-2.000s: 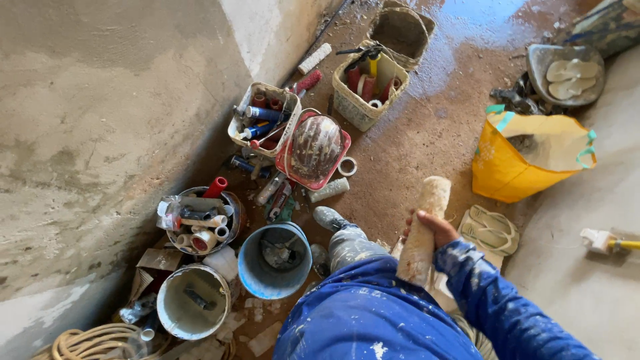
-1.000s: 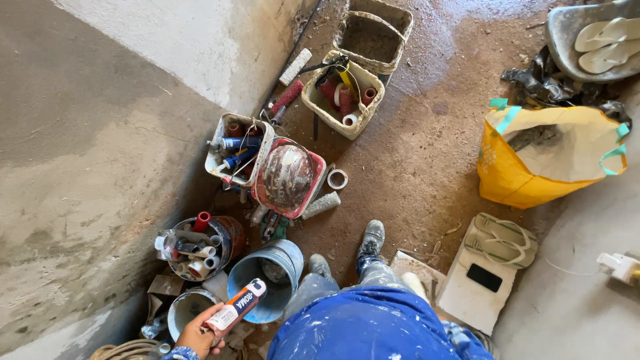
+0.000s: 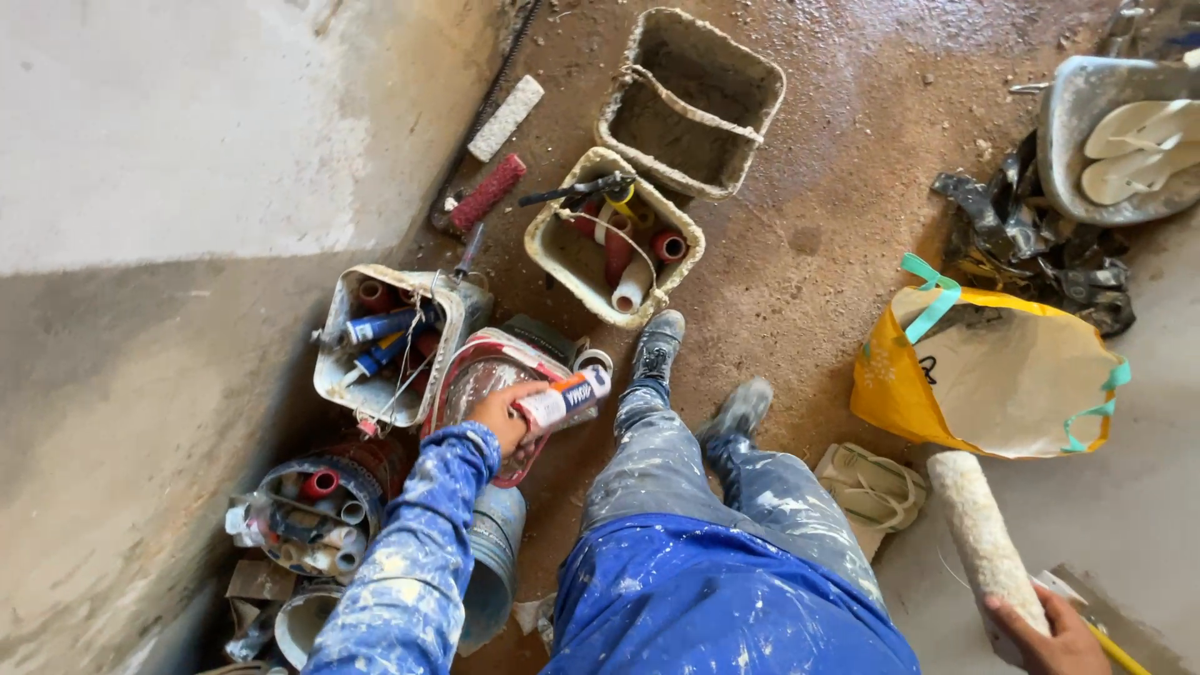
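Note:
My left hand (image 3: 506, 417) grips a sealant cartridge (image 3: 562, 398) with a white, orange and dark label, held over a red-rimmed tray (image 3: 483, 352). At the lower right my right hand (image 3: 1055, 637) is closed round the lower end of a worn, cream paint roller sleeve (image 3: 984, 534). Left of the cartridge stands a square bucket (image 3: 333, 361) with blue tubes and red roller sleeves in it. Another square bucket (image 3: 553, 258), ahead of my feet, holds red and white roller sleeves and a yellow-and-black tool.
An open yellow bag (image 3: 881, 375) stands at the right, near black plastic (image 3: 1031, 244) and a basin (image 3: 1055, 141) with flip-flops. More flip-flops (image 3: 872, 487) lie by my foot. A mortar-crusted bucket (image 3: 769, 103) is at the top. A round bucket (image 3: 272, 478) of rollers and a blue bucket (image 3: 492, 562) stand lower left.
The left hand with the cartridge has moved from beside the blue bucket to over the red-rimmed tray. The right hand with the roller sleeve, out of view one second ago, shows at the lower right.

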